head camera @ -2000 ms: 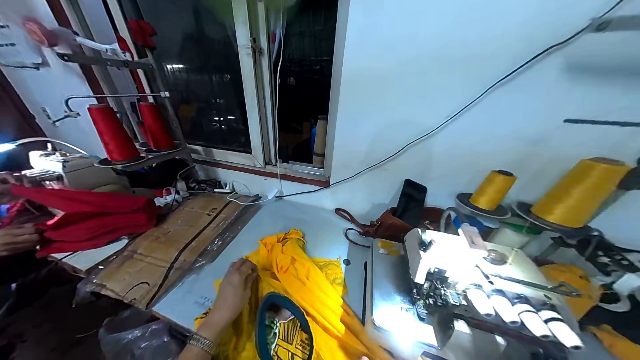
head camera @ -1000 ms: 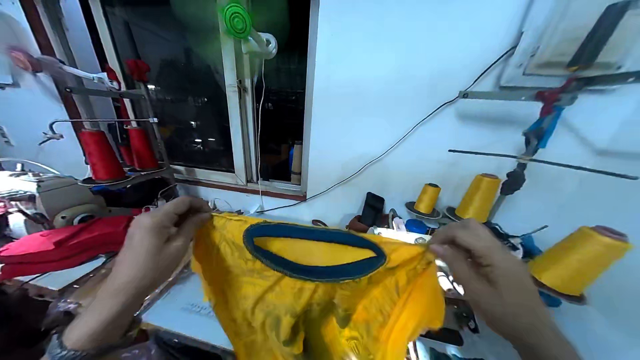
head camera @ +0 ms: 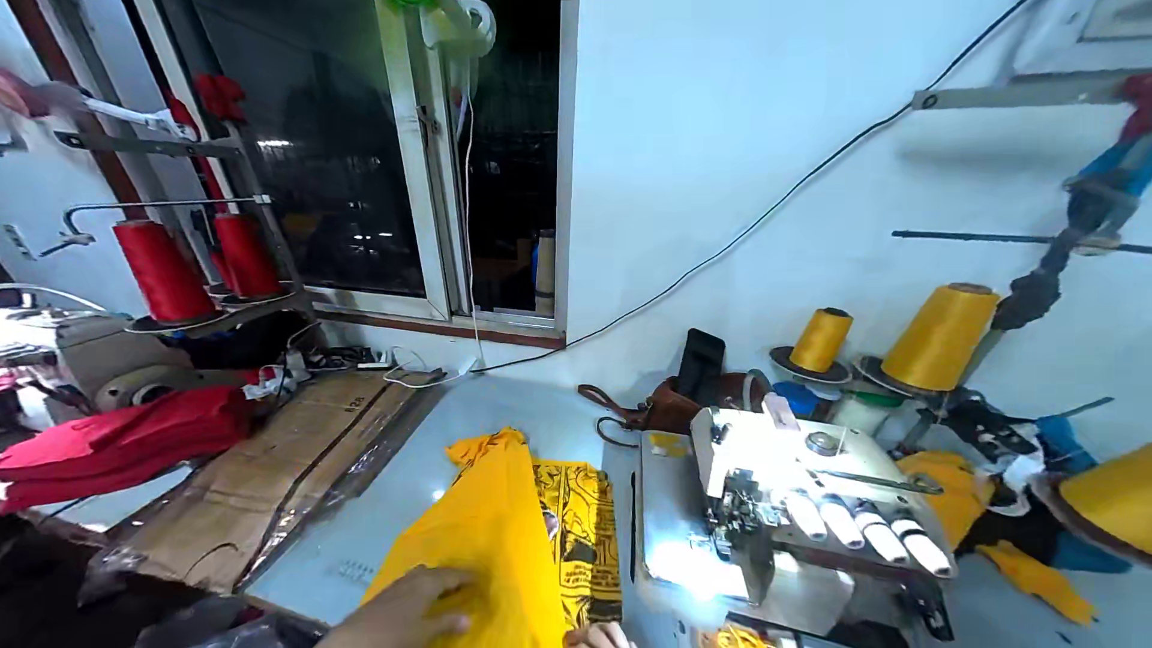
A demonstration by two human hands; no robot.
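Yellow fabric, part of a garment [head camera: 477,540], lies on the grey-blue table, with a black-printed yellow part [head camera: 580,540] beneath and to its right. Over the lower left of the cloth is my left hand [head camera: 409,612], blurred, its fingers apart. At the bottom edge, by the printed part, only the fingers of my right hand [head camera: 598,635] show; what they hold is cut off. Right of the cloth stands an overlock sewing machine [head camera: 810,477], its lamp lit.
Yellow thread cones [head camera: 940,337] stand behind the machine, near a brown leather bag [head camera: 670,407] and a dark phone [head camera: 700,360]. To the left lie flattened cardboard [head camera: 261,477] and red fabric [head camera: 135,441], below red thread cones [head camera: 162,270]. Yellow scraps [head camera: 1035,580] lie at right.
The yellow garment, held up by both hands with its dark neckband showing one second ago, now lies on the table. Both hands have come down; the neckband is out of sight.
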